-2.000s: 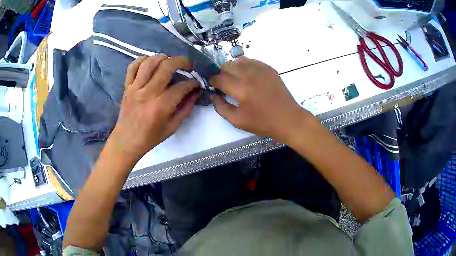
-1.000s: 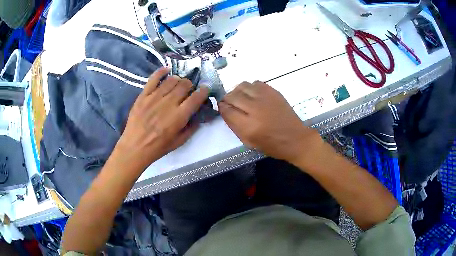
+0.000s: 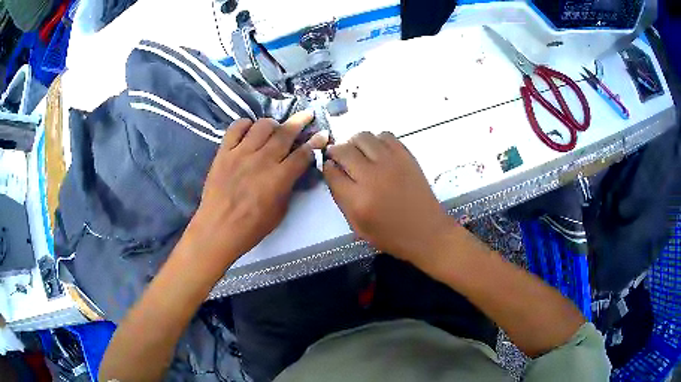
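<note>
The dark grey garment body [image 3: 112,171] with double white stripes lies on the left of the machine table and runs up to the needle area. My left hand [image 3: 257,168] presses and pinches the cloth just in front of the presser foot [image 3: 317,101]. My right hand [image 3: 381,186] is closed on the cloth edge beside the left fingertips. A small white label or tape [image 3: 319,159] shows between the two hands. The needle and the exact cloth edge under the fingers are too blurred to tell.
Red-handled scissors [image 3: 554,108] and small blue and pink snips [image 3: 606,93] lie at the right of the table. The white machine head [image 3: 433,15] stands behind, with a black cloth [image 3: 425,19] over it. Blue baskets [image 3: 556,257] with grey pieces sit below the right edge.
The striped cloth has moved in beside the presser foot, and both hands are slightly lower than two seconds ago. The white strip between the fingers is now mostly covered.
</note>
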